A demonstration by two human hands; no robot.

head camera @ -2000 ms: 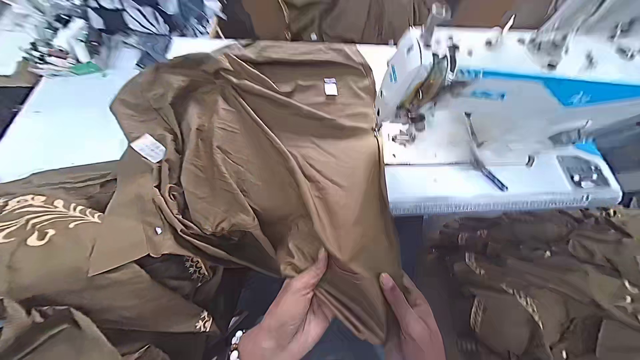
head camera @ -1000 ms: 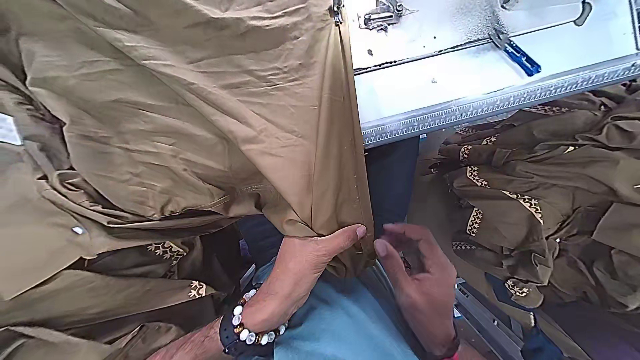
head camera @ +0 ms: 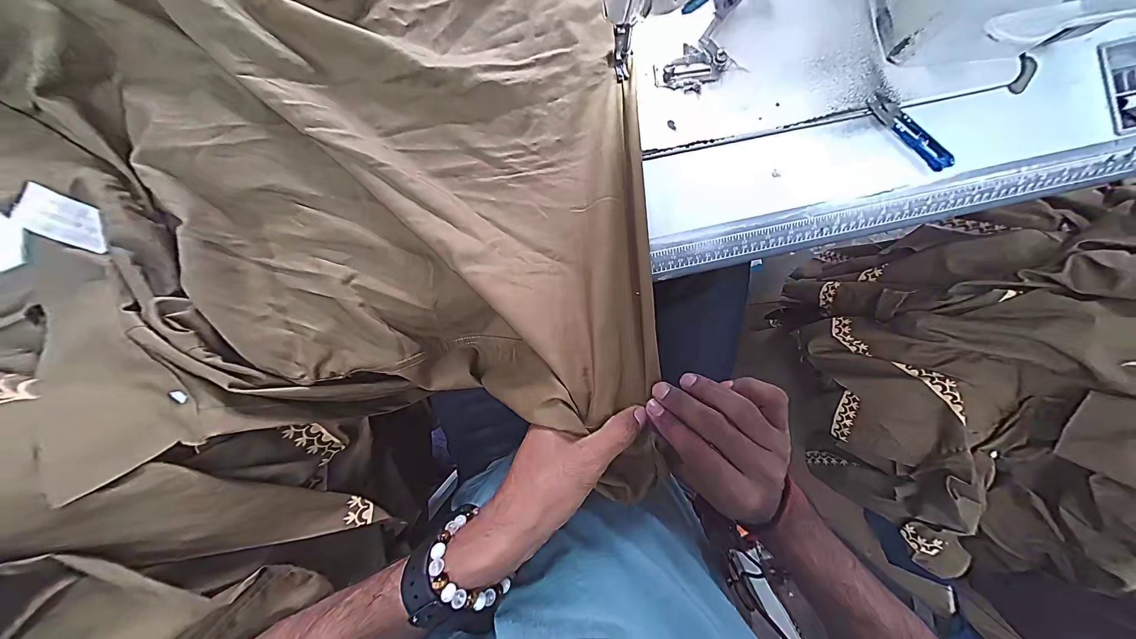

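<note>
A brown cloth garment (head camera: 426, 177) lies over the machine table, its right edge running down from the sewing machine's presser foot (head camera: 622, 53) to my hands. My left hand (head camera: 568, 479), with a beaded bracelet and a dark band at the wrist, grips the bunched lower end; part of its fingers is hidden under the cloth. At the cloth's edge, my right hand (head camera: 728, 444) pinches the fabric, thumb and fingertips close to my left thumb. A white paper tag (head camera: 62, 217) is on the cloth at the left.
Blue-handled thread snips (head camera: 914, 133) lie on the white machine table (head camera: 754, 186), which has a ruler strip (head camera: 887, 210) along its front edge. Brown garments with patterned trim (head camera: 994, 382) are heaped at the right. More brown cloth (head camera: 177, 506) hangs at the lower left.
The view has moved closer to the table front. My right hand, apart from the cloth's edge one second ago, has come in to the edge beside my left thumb.
</note>
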